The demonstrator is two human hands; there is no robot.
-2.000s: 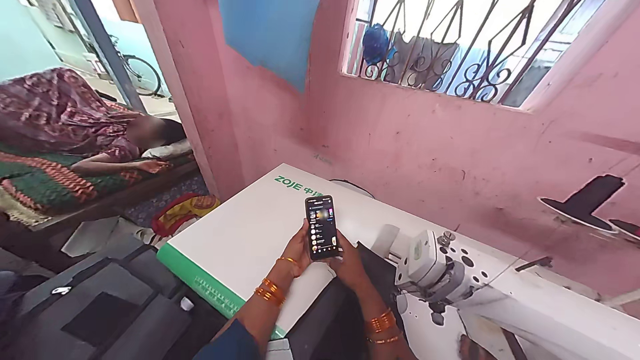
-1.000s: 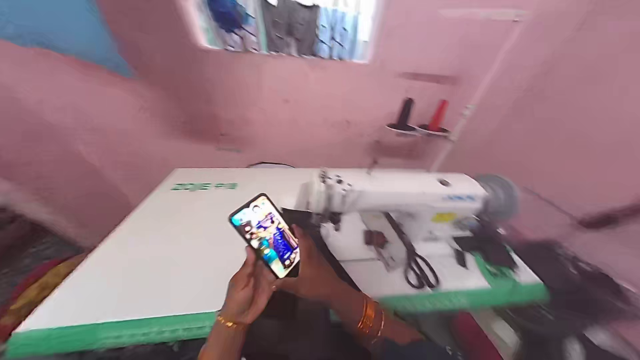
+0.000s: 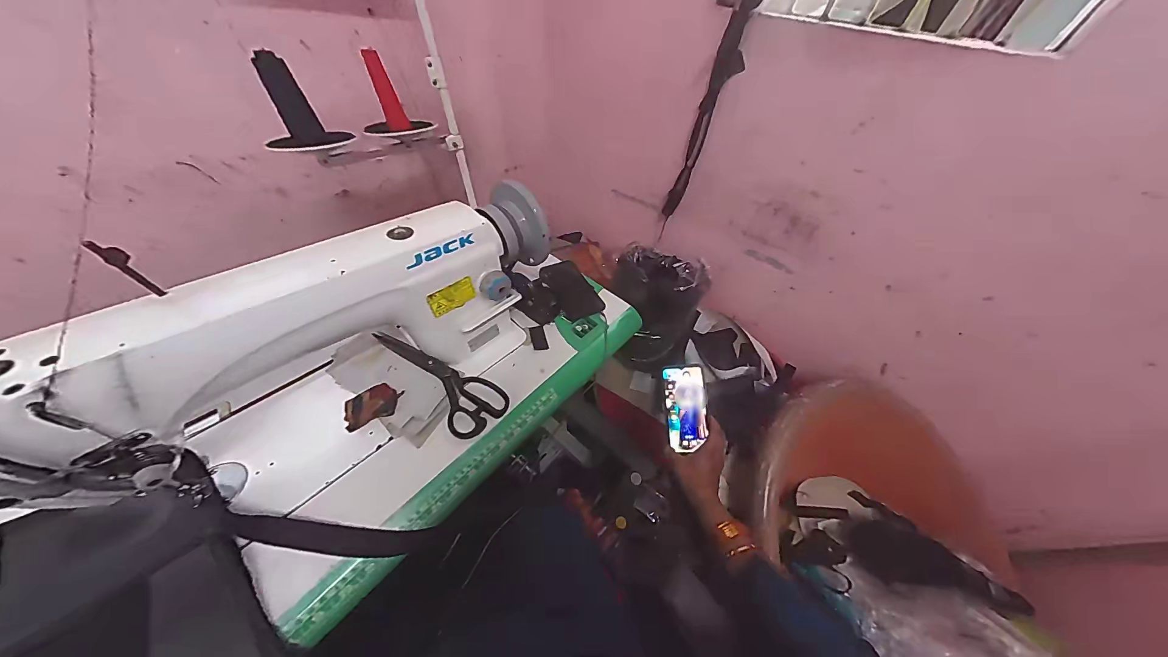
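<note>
My right hand (image 3: 701, 461), with gold-coloured bangles at the wrist, holds a smartphone (image 3: 685, 409) upright with its screen lit, to the right of the sewing table's green edge. My left hand cannot be made out in the dark lower part of the view. A white Jack sewing machine (image 3: 319, 283) stands on the white table (image 3: 338, 493). Black-handled scissors (image 3: 447, 383) lie in front of its arm, beside paper and a brown scrap (image 3: 371, 407). Dark fabric (image 3: 119, 566) and a black strap (image 3: 338, 537) lie by the needle end.
Black (image 3: 294, 100) and red (image 3: 386, 91) thread cones stand on a wall-mounted holder. Past the table's right end are a black plastic bag (image 3: 659, 292) and fabric scraps. An orange, rounded object (image 3: 885, 447) and a heap of clear plastic and dark scraps (image 3: 912, 566) are at lower right.
The view has swung far to the right. Both hands were at the phone earlier; now only my right hand is plainly seen on it. The phone is now beyond the table's right side.
</note>
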